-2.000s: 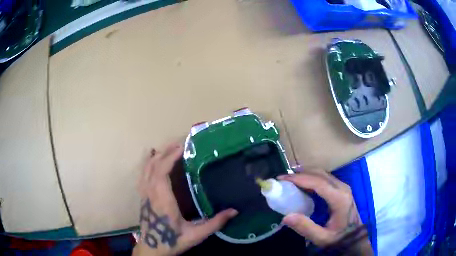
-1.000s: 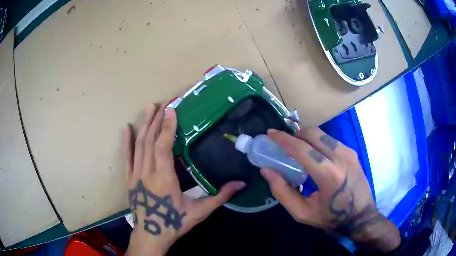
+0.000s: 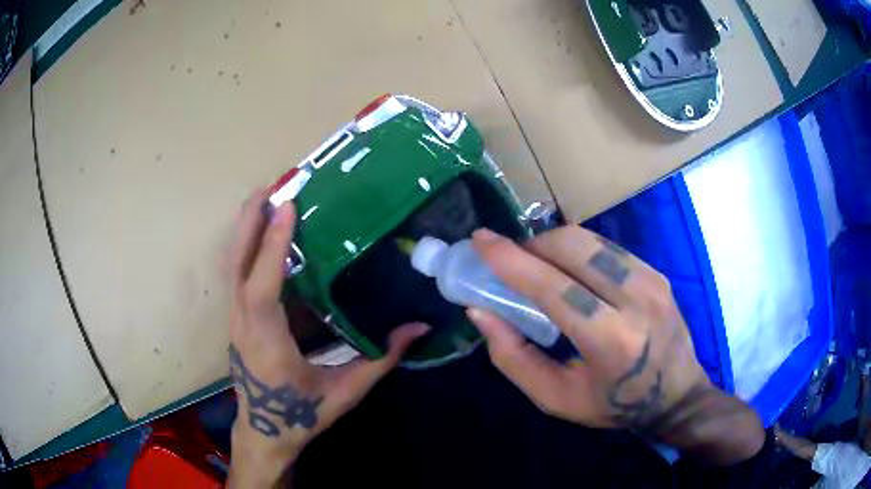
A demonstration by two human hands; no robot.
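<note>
The glossy green car body shell (image 3: 368, 196) is at the bench's front edge, tilted, its end with red lights pointing up and left. My left hand (image 3: 277, 334) grips its left side, fingers on the outside and thumb at the opening's rim. My right hand (image 3: 592, 334) holds the translucent glue bottle (image 3: 492, 287) over the shell's dark cabin opening. The bottle's yellowish nozzle points into the opening; its tip is blurred, and I cannot tell if it touches. The right hand and bottle hide part of the shell's right side.
A second green car body (image 3: 669, 72) with a black interior insert lies on the cardboard (image 3: 286, 57) at upper right, cut off by the frame. A blue crate (image 3: 711, 287) with a white liner stands right of the bench. A red stool (image 3: 177, 463) is at lower left. Another person's hand (image 3: 802, 447) shows at lower right.
The shell has moved toward me and turned and tipped, showing more of its red-light end. Both hands stay on shell and bottle. The view has shifted, so the second body sits higher.
</note>
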